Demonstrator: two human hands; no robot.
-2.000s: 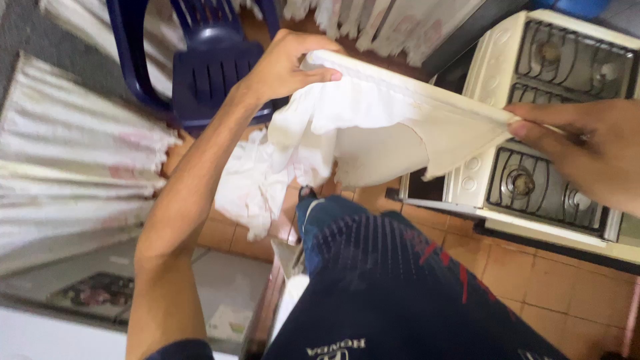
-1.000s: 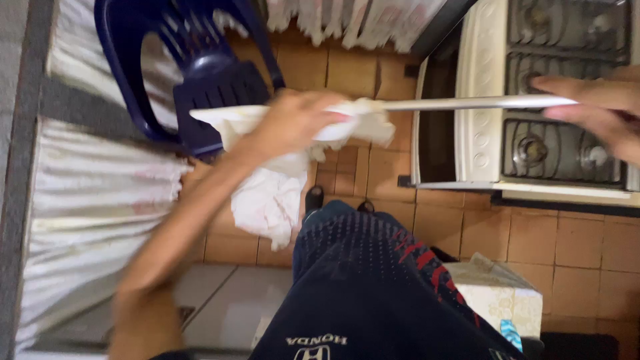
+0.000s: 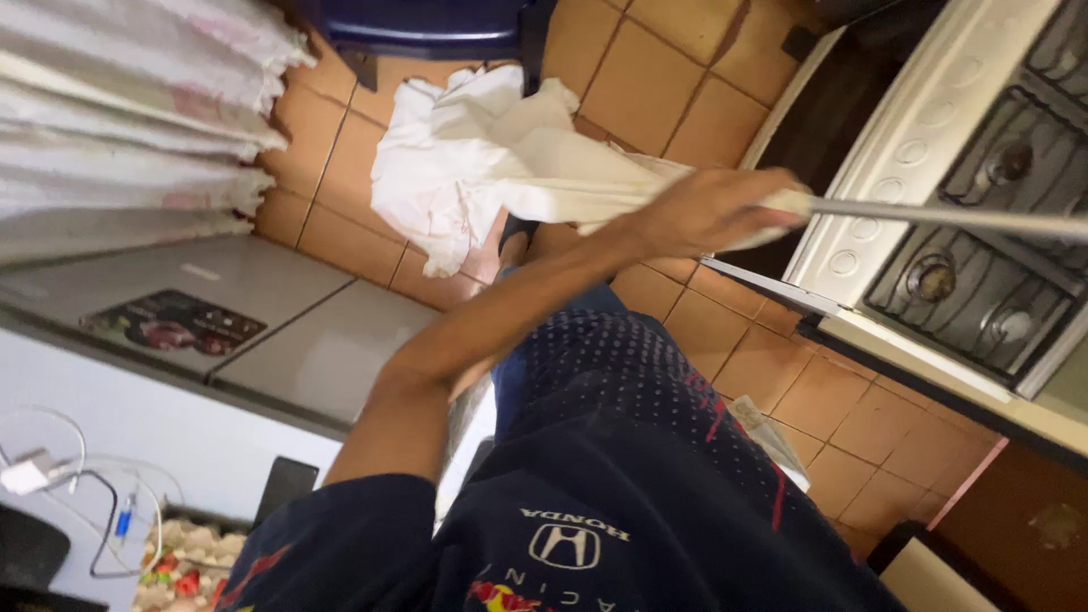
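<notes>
My left hand point(image 3: 722, 212), blurred, is closed around gathered cream fabric point(image 3: 595, 174) at one end of a thin pale metal rod point(image 3: 926, 212). From the hand the fabric stretches left and down, over or against a white cloth point(image 3: 442, 161) heaped on the tiled floor; where one ends and the other begins is hard to tell. Toward the right edge of the view the rod passes above the stove and leaves the frame. My right hand is out of view.
A white gas stove point(image 3: 892, 170) stands at right. A dark blue plastic chair point(image 3: 425, 30) is at the top, ruffled curtains point(image 3: 127, 110) hang at left, and a grey refrigerator point(image 3: 297, 340) lies below them. An egg carton point(image 3: 183, 561) sits lower left.
The fabric, bunched near my left hand a second ago, now stretches toward the floor. My right hand, earlier on the rod at right, has left the view. The view has shifted and turned.
</notes>
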